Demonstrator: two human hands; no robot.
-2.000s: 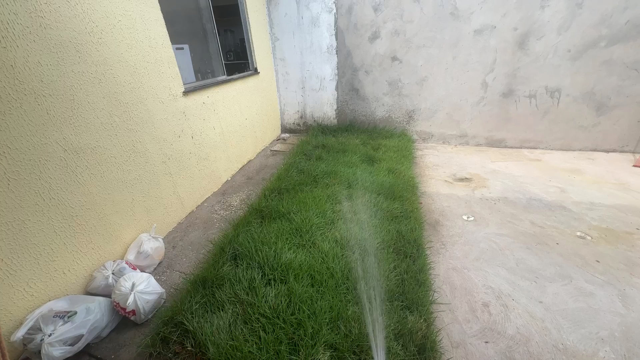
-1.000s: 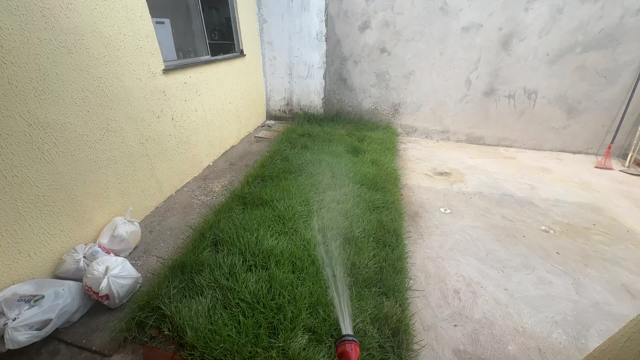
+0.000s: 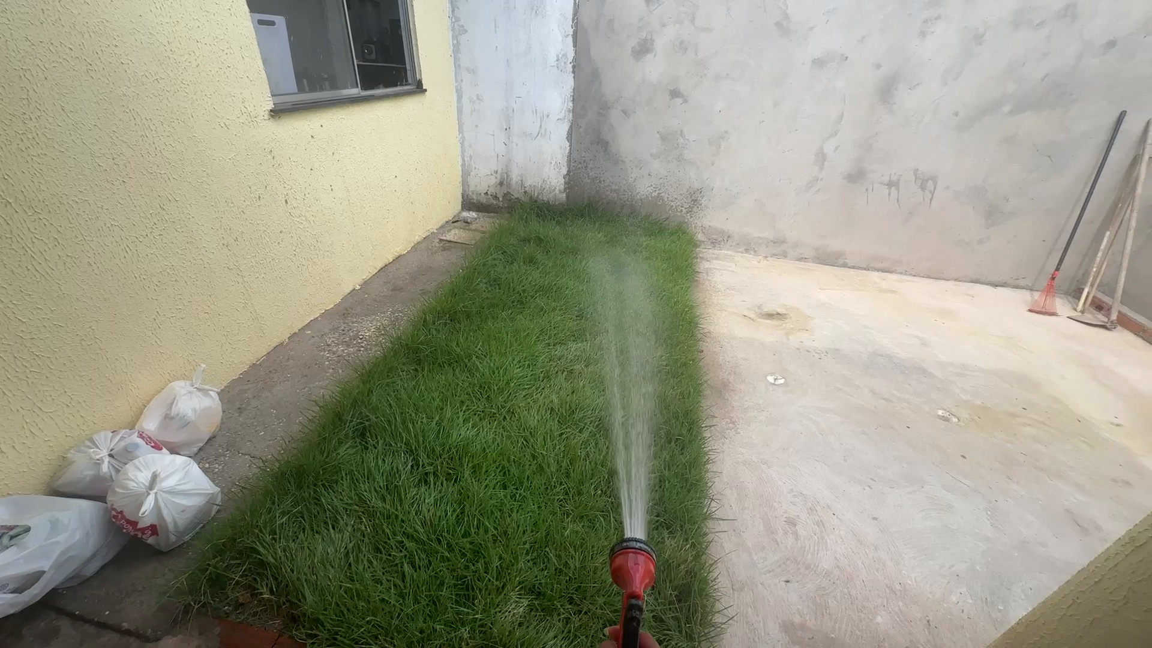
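Note:
A red and black hose spray nozzle (image 3: 633,571) points away from me at the bottom, right of centre. Fingertips of one of my hands (image 3: 612,638) are wrapped around its handle at the lower frame edge; which hand it is cannot be told. A fan of water (image 3: 632,387) leaves the nozzle and falls over the right part of the long green grass strip (image 3: 468,432). The hose itself and my other hand are out of sight.
Several tied white plastic bags (image 3: 164,500) lie at left by the yellow wall (image 3: 180,207), below a window (image 3: 333,45). Concrete paving (image 3: 882,450) borders the grass at right. A red rake (image 3: 1044,295) and wooden-handled tools (image 3: 1125,234) lean at the far right wall.
The nozzle and fingertips have come into view at the bottom; two seconds ago only the spray showed. The view has swung somewhat to the right, bringing in the leaning tools.

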